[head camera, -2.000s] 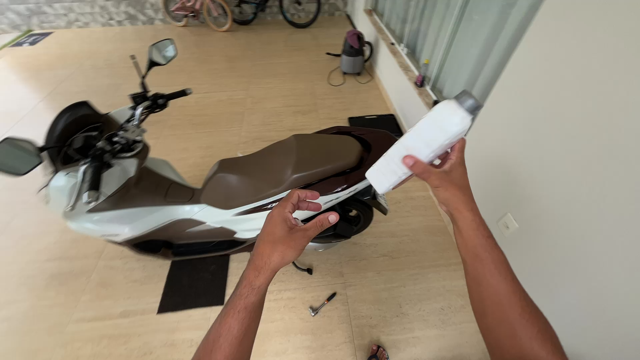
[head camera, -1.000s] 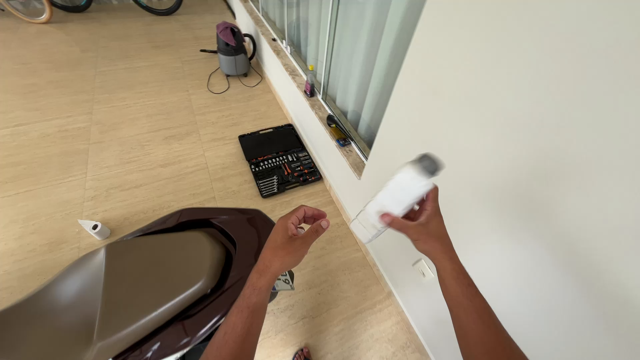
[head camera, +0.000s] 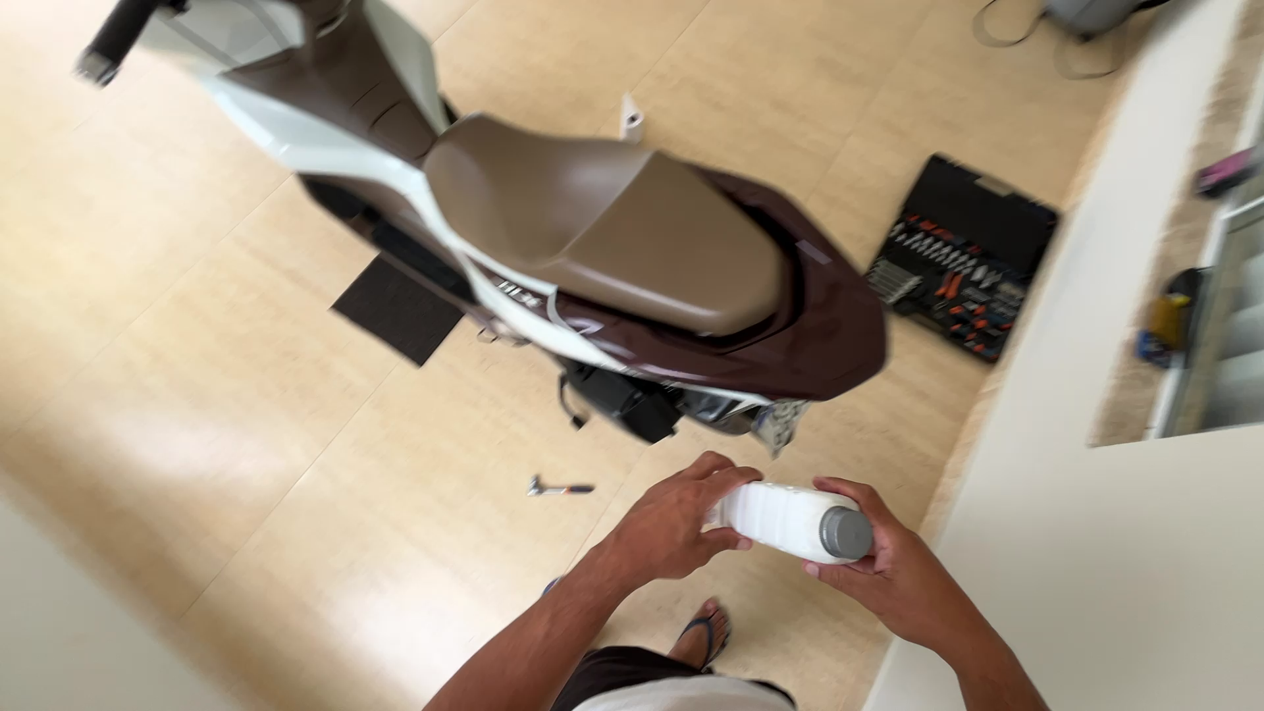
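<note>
A white plastic bottle with a grey screw cap lies nearly level between my two hands in the head view. My left hand grips its base end, fingers over the top and thumb below. Around the cap end, my right hand holds it from the right, with the cap facing me. Beyond the hands stands a scooter with a brown seat and maroon and white body panels; its tail is just ahead of the bottle. A ratchet wrench lies on the floor to the left of my left hand.
An unfolded black tool case with sockets and wrenches lies by the wall, right of the scooter. A dark mat is under the scooter's side, and a white roll is beyond the seat. The wall with a window ledge bounds the right side.
My left hand, apart from the bottle in both earlier frames, now grips its base end. The bottle has come lower, its cap now facing me. The view has swung down and back over the scooter.
</note>
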